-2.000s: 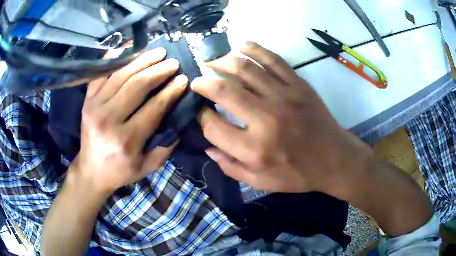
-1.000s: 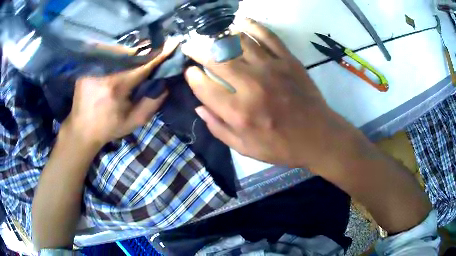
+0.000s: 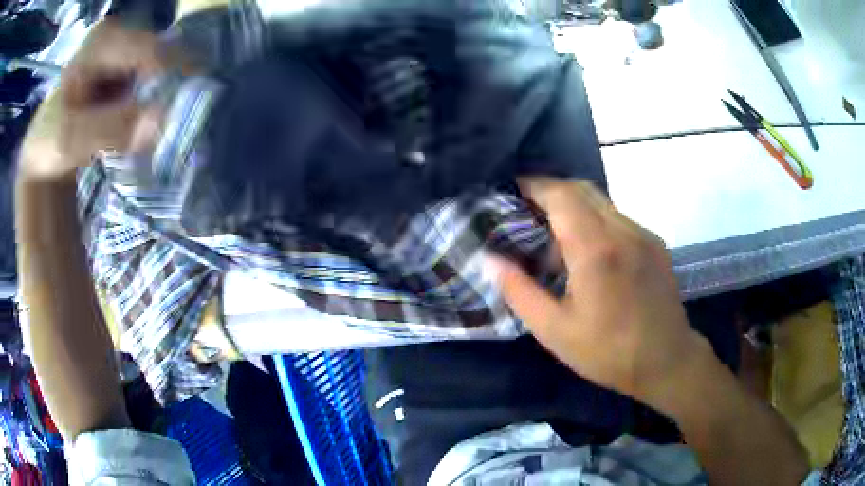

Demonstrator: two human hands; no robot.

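A dark fabric piece [image 3: 294,123], joined or lying with a plaid fabric panel [image 3: 379,285], is spread over the white table in front of me, blurred by motion. My left hand [image 3: 114,104] is at the upper left, blurred, with its fingers closed at the plaid edge of the cloth. My right hand [image 3: 598,275] is at the right end of the cloth, with the plaid fabric between thumb and fingers. The needle area is hidden or out of view; only small metal parts [image 3: 635,11] show at the top edge.
Thread snips [image 3: 780,152] and a long grey metal strip [image 3: 789,95] lie on the white table [image 3: 664,190] at right, near a dark rectangular pad [image 3: 766,19]. A blue plastic basket [image 3: 337,408] is below the table's front edge. A cardboard box [image 3: 806,380] and plaid cloth [image 3: 854,323] are at lower right.
The hands have moved apart from the presser foot area, the left to the upper left and the right rightward and down. The cloth is now spread out between them. The view has shifted left.
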